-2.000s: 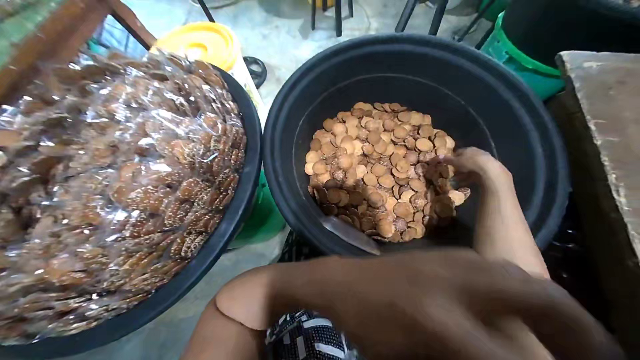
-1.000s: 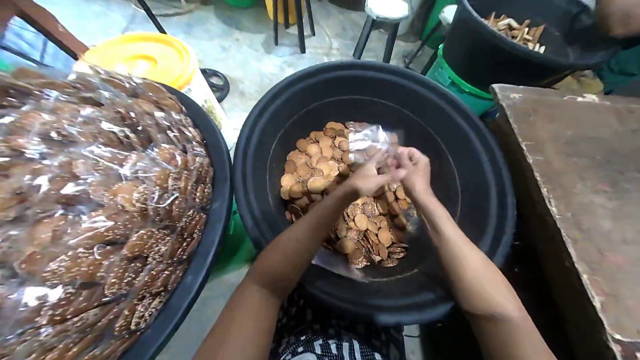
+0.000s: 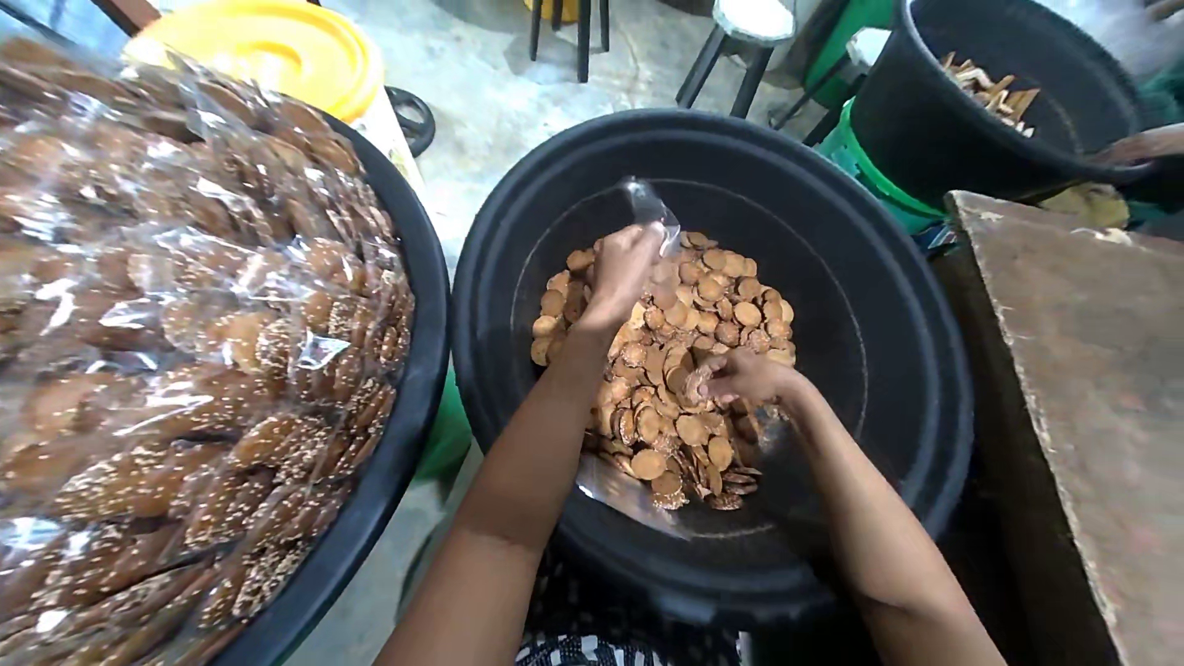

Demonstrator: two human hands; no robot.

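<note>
A wide black plastic tub (image 3: 888, 305) holds a heap of round brown cookies (image 3: 689, 430), some with sesame seeds. Over the heap's upper left part, my left hand (image 3: 627, 268) is closed on a clear plastic bag (image 3: 652, 208), whose end sticks up beyond the fingers. Lower and to the right, my right hand (image 3: 740, 377) touches the cookies, fingers bent; whether it grips one is unclear. More clear plastic (image 3: 629, 495) lies along the heap's near edge.
At left, another black tub (image 3: 421, 277) is piled with bagged sesame cookies (image 3: 213, 342). A yellow lid (image 3: 268, 51), stools (image 3: 754, 23), a brown board (image 3: 1101, 370) and a black tub (image 3: 971, 139) with broken pieces surround the work. Another person's hand (image 3: 1147, 146) touches that tub.
My hands, together at the clear bag a second ago, are now apart. The left is at the upper left of the heap with the bag, the right lower down among the cookies.
</note>
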